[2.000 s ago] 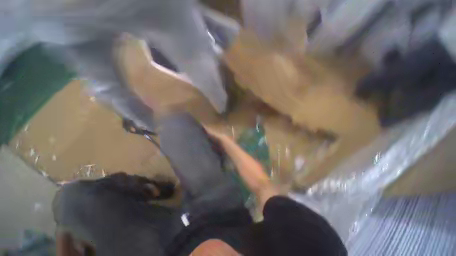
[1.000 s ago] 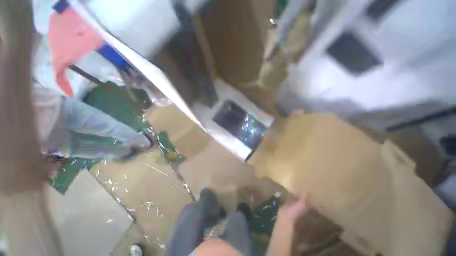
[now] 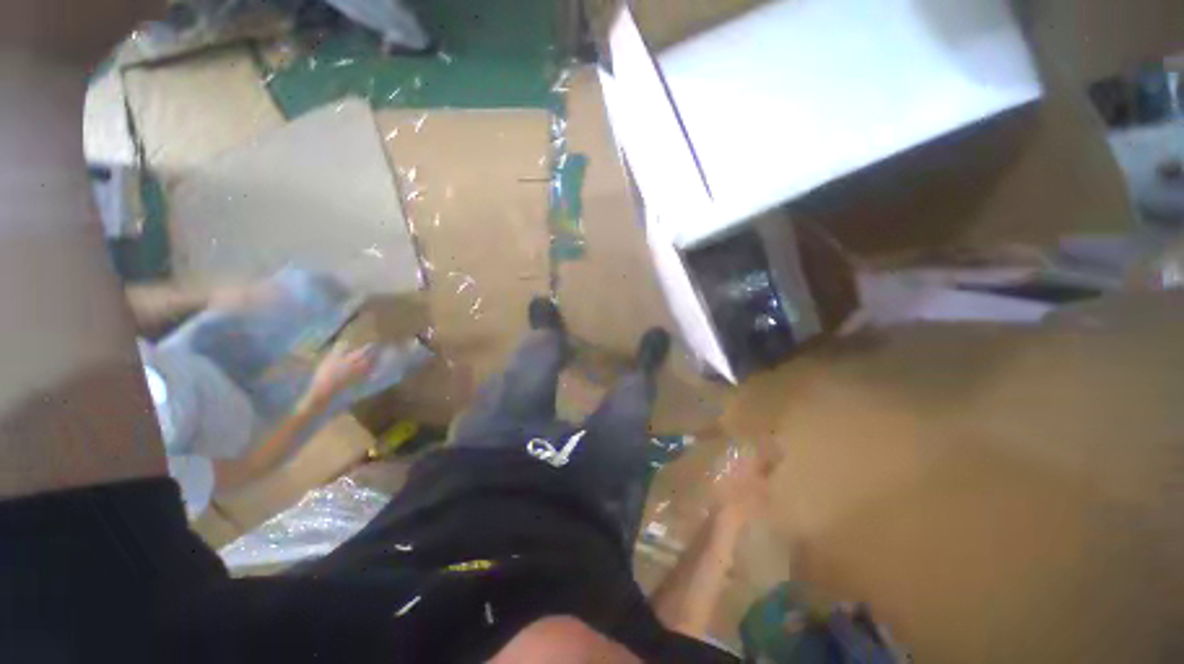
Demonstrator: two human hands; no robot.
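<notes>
A large brown corrugated cardboard sheet (image 3: 987, 467) fills the lower right of the head view. My right hand (image 3: 745, 477) is blurred and closed at its left edge, with the arm reaching up from below. My left forearm and black sleeve fill the left edge close to the camera; my left hand is out of the picture. A large white carton (image 3: 844, 110) with a black printed panel stands tilted at the upper right, just above the sheet. Its brown side shows below the white face.
Brown cardboard (image 3: 481, 195) covers the green floor (image 3: 416, 81), with white scraps scattered over it. A seated person (image 3: 208, 402) in light clothing is at the left, with clear plastic film (image 3: 312, 519) beside them. Flat grey-white board (image 3: 292, 195) lies at the upper left. My feet stand in the middle.
The view has turned; the white carton and my feet appear higher. The brown sheet now fills more of the lower right, with my right hand still at its edge. The seated person has come into view.
</notes>
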